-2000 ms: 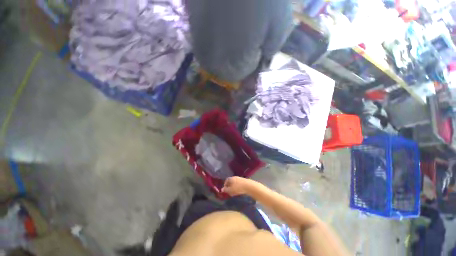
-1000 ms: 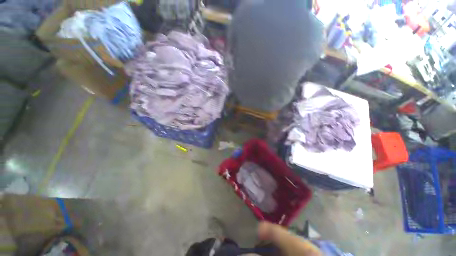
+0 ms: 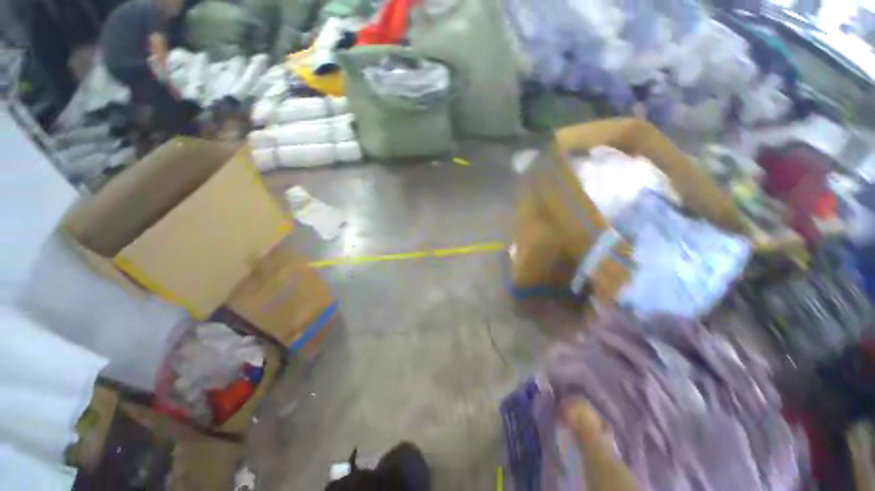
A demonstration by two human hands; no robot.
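Note:
A big heap of mauve-grey garment pieces [image 3: 681, 403] fills the lower right, piled above a blue crate [image 3: 521, 436] whose side shows at the heap's left. My right hand [image 3: 587, 422] reaches in from the bottom edge and is against the left part of the heap. It is blurred, and whether its fingers grip any cloth cannot be made out. My left hand is out of the picture.
A cardboard box [image 3: 537, 230] with white and light-blue garments stands behind the heap. An open cardboard box [image 3: 206, 240] and a bin with scraps [image 3: 216, 369] stand left. Green sacks [image 3: 403, 120], white wrapped rolls [image 3: 307, 134] and a person [image 3: 139, 58] are farther back.
The view has swung left and up. The red crate and white-topped table have left the picture. The mauve heap is now close at lower right, with my right hand against it.

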